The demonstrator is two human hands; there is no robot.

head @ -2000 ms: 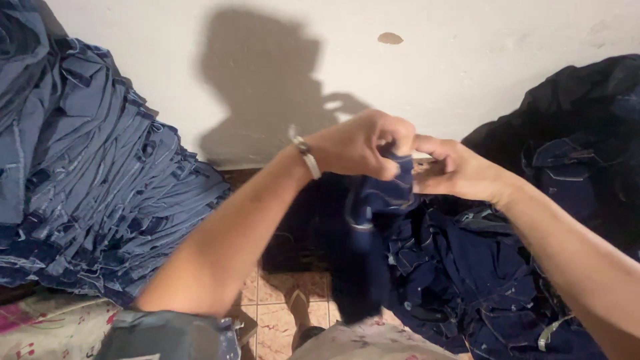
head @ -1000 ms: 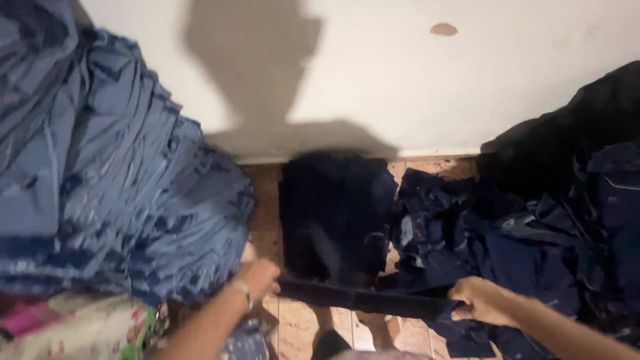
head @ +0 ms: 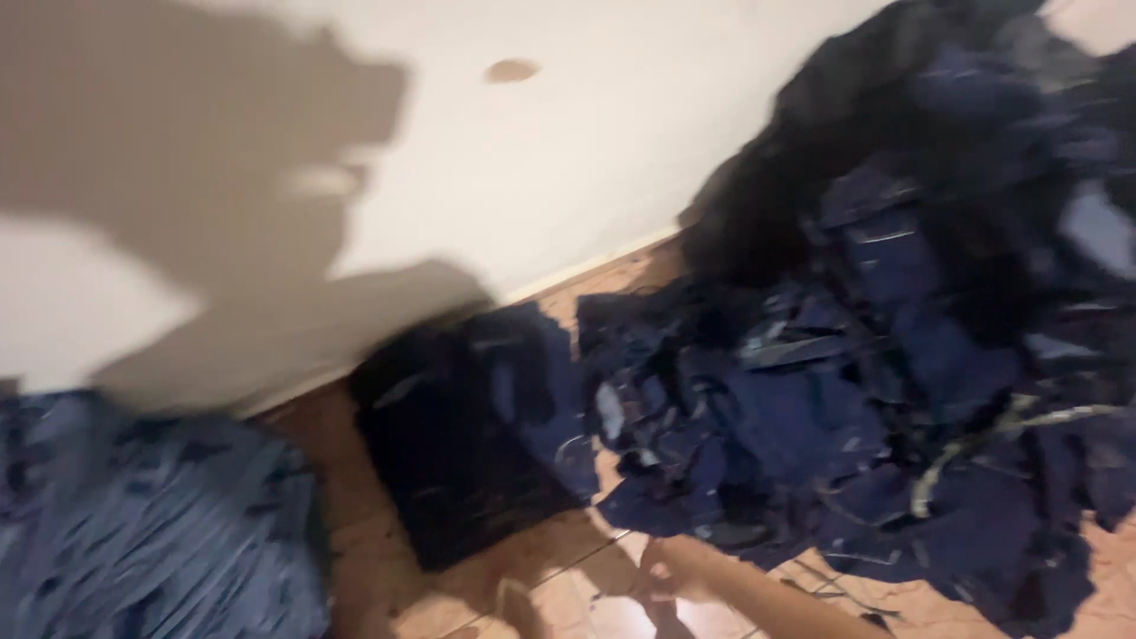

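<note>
My right hand [head: 679, 572] is low in the head view, over the tiled floor and just below the near edge of a heap of dark blue denim pieces [head: 799, 399]. Blur hides how its fingers are set. To its upper left, a flat stack of dark denim [head: 470, 435] lies on the floor near the wall. I cannot make out my left hand.
A big pile of lighter blue denim [head: 160, 524] fills the lower left. Behind everything rises a white wall [head: 568, 160] with a shadow on it. The dark heap climbs high at the right, with a pale strip [head: 941, 470] across it. Tiled floor [head: 355, 532] shows between the piles.
The dark denim piece that both hands stretched out one second ago is no longer seen between them. My left hand has gone out of sight. The view has turned and shifted right.
</note>
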